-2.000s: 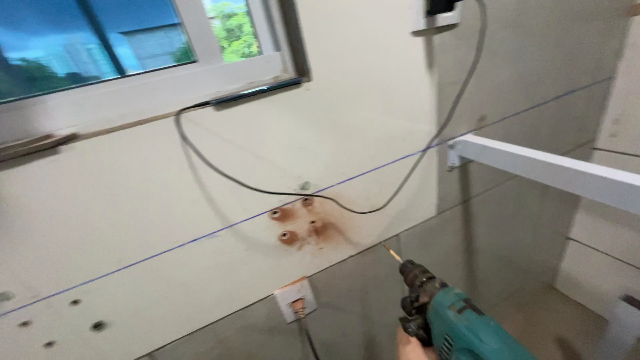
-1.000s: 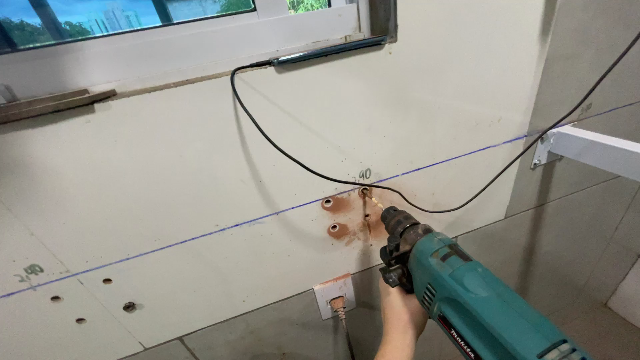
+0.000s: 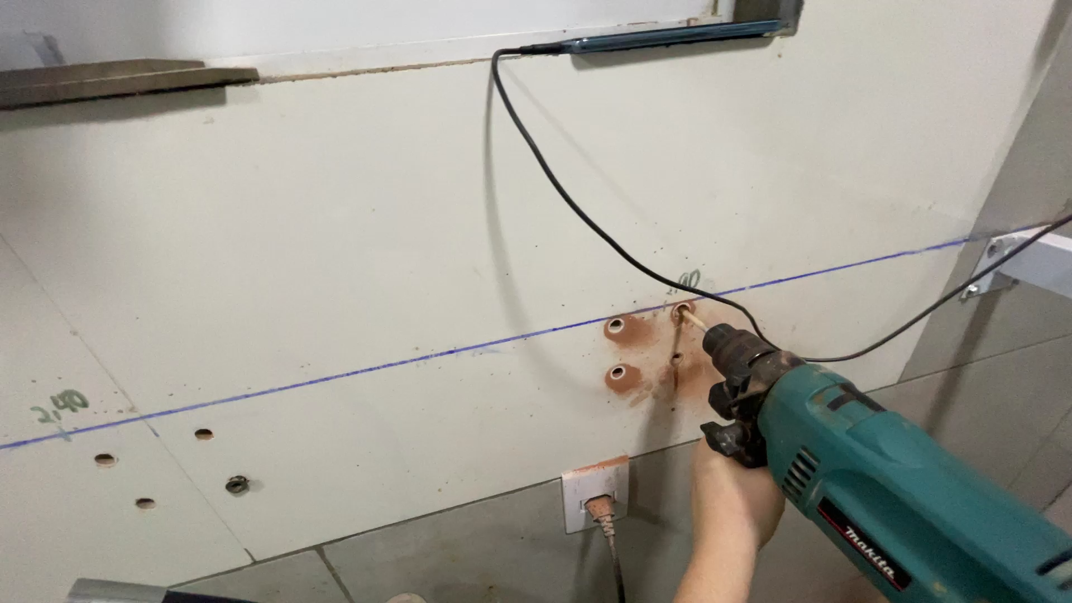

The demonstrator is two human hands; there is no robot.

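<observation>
A teal Makita rotary hammer drill reaches in from the lower right. My left hand is closed around its side handle below the dark chuck. The drill bit points into the upper right hole of a group in the tiled wall, just under a blue line. Reddish dust rings these holes; two of them, at left and lower left, look lined. My right hand is out of view, beyond the frame edge where the drill's rear lies.
A black cable hangs from a dark device on the window ledge and passes behind the drill. Below the holes is a wall socket with a dusty plug. A white metal bracket juts out at right. More holes are at left.
The drill and my left hand have moved up to the holes since two seconds ago, when the bit was below and right of them. The view has moved closer to the wall.
</observation>
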